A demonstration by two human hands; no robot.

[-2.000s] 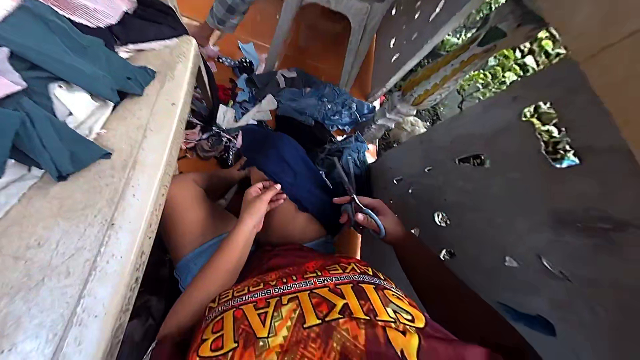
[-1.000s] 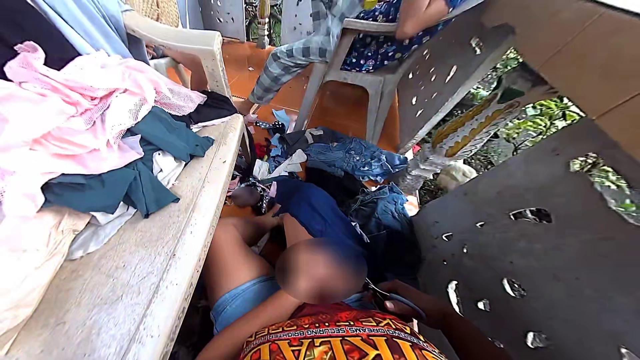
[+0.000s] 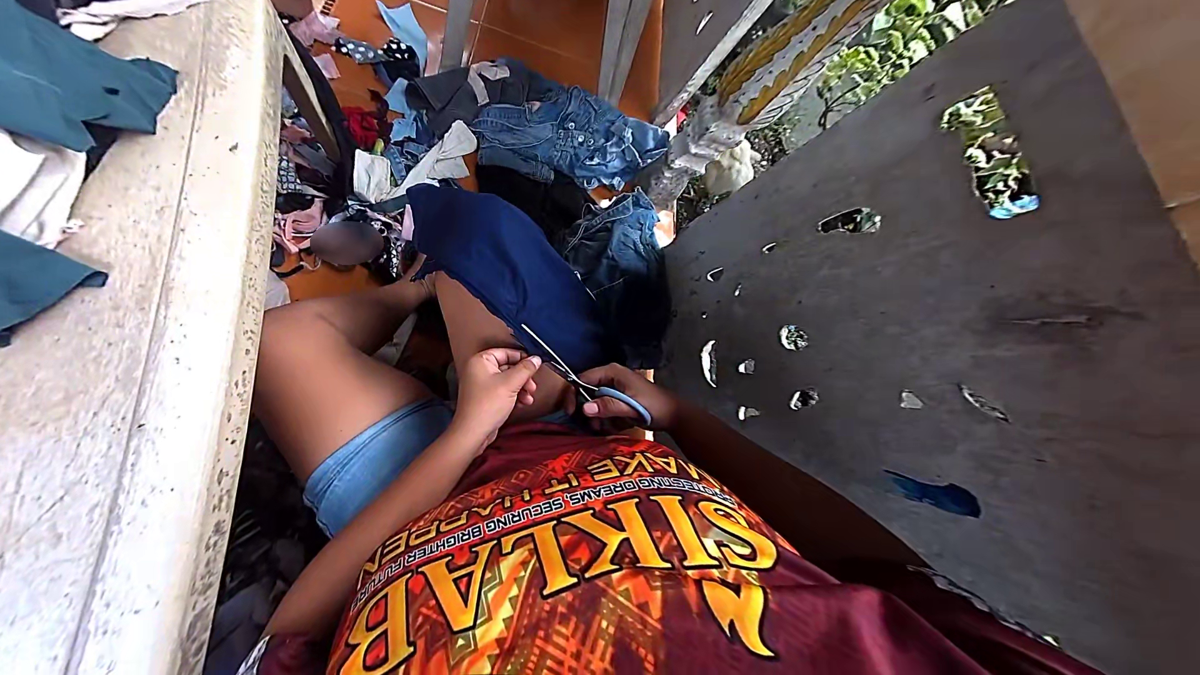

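Observation:
My right hand [image 3: 626, 401] is closed round the handles of a pair of scissors [image 3: 562, 361], whose blades stand apart and point up and left. Dark navy cloth [image 3: 511, 267] lies draped over my thigh and knee, its lower edge beside the blades. My left hand [image 3: 499, 384] pinches with thumb and fingertips at that lower edge, just left of the scissors; the bit of cloth between the fingers is mostly hidden.
At the left stands a worn pale table [image 3: 122, 375] with teal cloth pieces [image 3: 70, 80] on it. Denim garments [image 3: 572, 131] and mixed scraps lie on the orange tiled floor ahead. A grey panel with holes [image 3: 937, 309] rises close on my right.
The view has tilted down since one second ago, so the other person in the chair is out of sight. The navy cloth still lies over my leg and the scissors remain in my right hand.

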